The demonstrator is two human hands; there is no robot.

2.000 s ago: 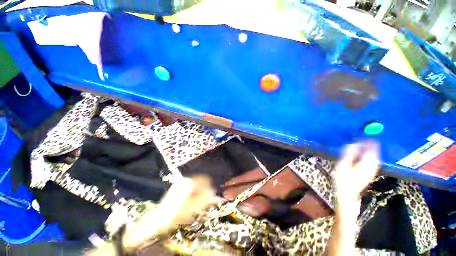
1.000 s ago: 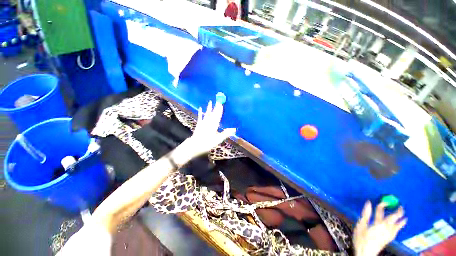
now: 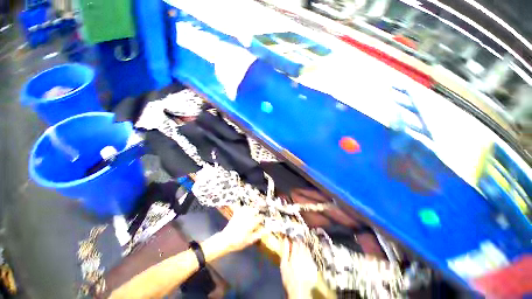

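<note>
Leopard-print material [image 3: 219, 185] with thin ragged strips lies bunched over the front edge of the work surface. My left hand [image 3: 246, 225] is on the bunched strips and appears to grip them; its fingertips are hidden. My right hand [image 3: 297, 263] is close beside it to the right, also at the strips, blurred, its fingers not clear. Black material [image 3: 216, 143] lies behind and to the left. A reddish-brown cutting board [image 3: 312, 201] shows through openings.
The blue press beam [image 3: 291, 125] runs diagonally beyond the material, with a red button [image 3: 349, 145] and green buttons [image 3: 429, 217]. Two blue buckets [image 3: 125, 181] stand on the floor at left. A blue frame die [image 3: 280, 61] lies on top of the beam. Scraps [image 3: 90, 257] lie lower left.
Both hands have left the green buttons on the beam and come down together onto the bunched leopard-print strips. The view has shifted, with the buckets now further into the picture.
</note>
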